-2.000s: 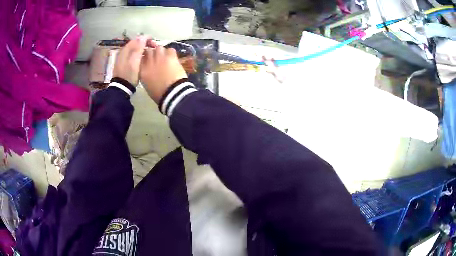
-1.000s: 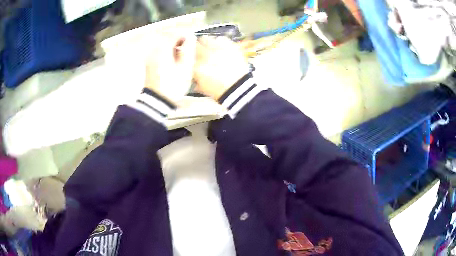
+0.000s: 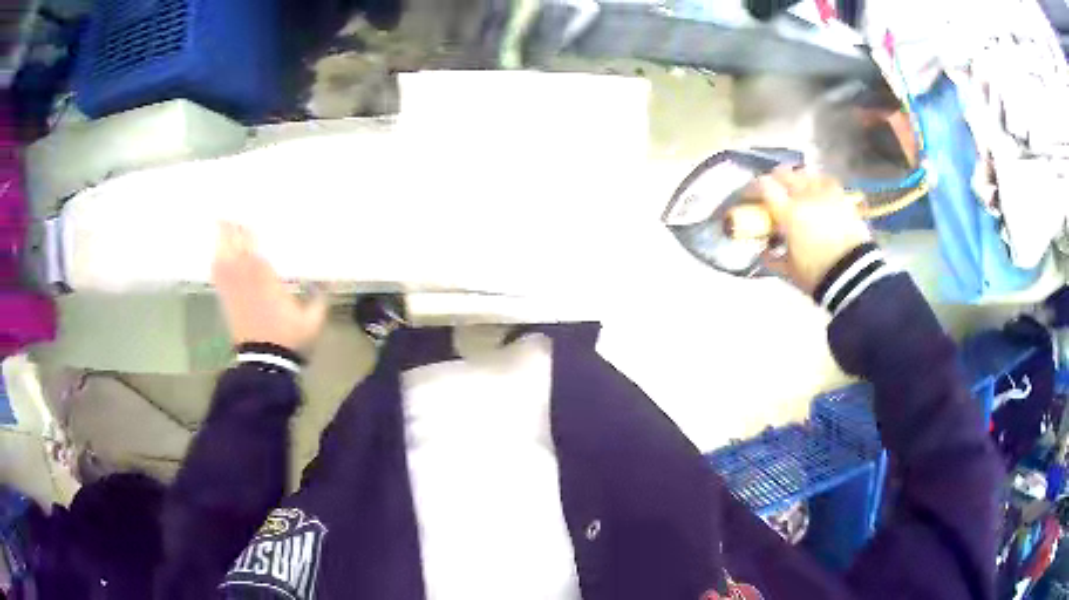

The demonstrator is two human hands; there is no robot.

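Observation:
A pale garment [image 3: 328, 211], overexposed to white, lies lengthwise over the narrow pressing board. A straight-edged pale panel [image 3: 528, 106] shows at the board's middle, near its far edge. My left hand [image 3: 264, 293] lies on the garment's near edge at the left, fingers extended, holding nothing that I can see. My right hand [image 3: 809, 217] is closed round the yellow-orange handle of the steam iron [image 3: 703, 193] at the right. The iron's pointed end faces left. Whether its plate touches the cloth cannot be told.
Blue crates stand at the back left [image 3: 141, 47] and near right [image 3: 809, 457]. A blue cloth [image 3: 950, 188] and crumpled pale garments [image 3: 1020, 106] are at the right. A magenta garment [image 3: 18, 258] is at the left edge. A beige heap [image 3: 129, 410] lies below the board's left part.
My hands were together over the board and are now far apart. My right hand has moved right with the iron. My left hand has moved left onto the garment. The view has shifted.

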